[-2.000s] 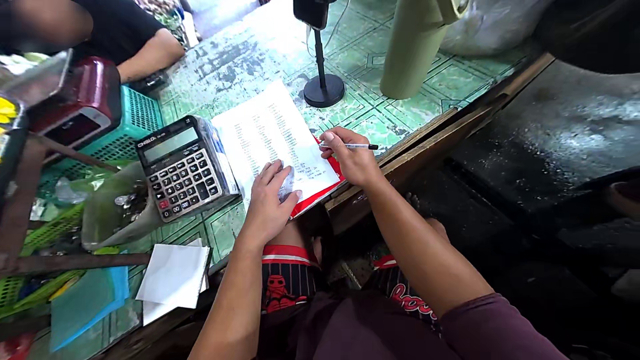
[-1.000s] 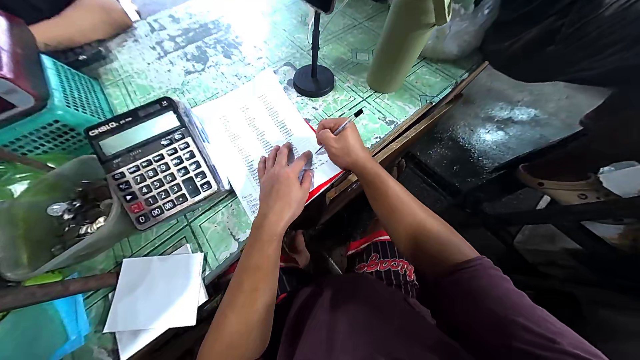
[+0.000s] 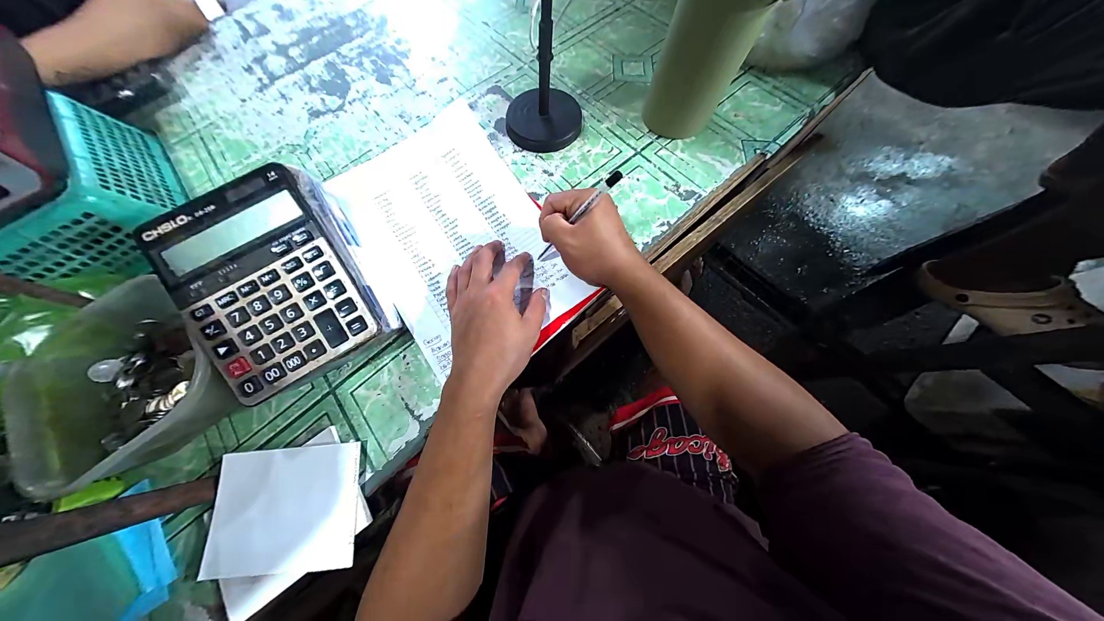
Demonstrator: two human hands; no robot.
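Note:
A white sheet of paper [image 3: 405,198] with columns of handwriting lies at the table's edge, and a red sheet or folder [image 3: 565,319] shows beneath it. My left hand [image 3: 496,315] rests on the paper, fingers spread, holding nothing. In my right hand [image 3: 586,237] is a pen [image 3: 599,197] with a black end, its tip down on the sheet just right of my left fingers. Left of the paper sits a large desk calculator [image 3: 272,293], which partly covers a stack that looks like plastic-wrapped paper.
A plastic container of coins [image 3: 69,362], blank white papers [image 3: 280,509] and a teal basket [image 3: 121,172] stand at left. Beyond the sheet are a black round stand [image 3: 543,121] and a green cylinder [image 3: 699,69]. Another person's forearm [image 3: 121,39] rests at upper left.
The view has shifted toward the calculator and paper. My left hand's fingers have spread on the sheet, while my right hand keeps the pen at the paper.

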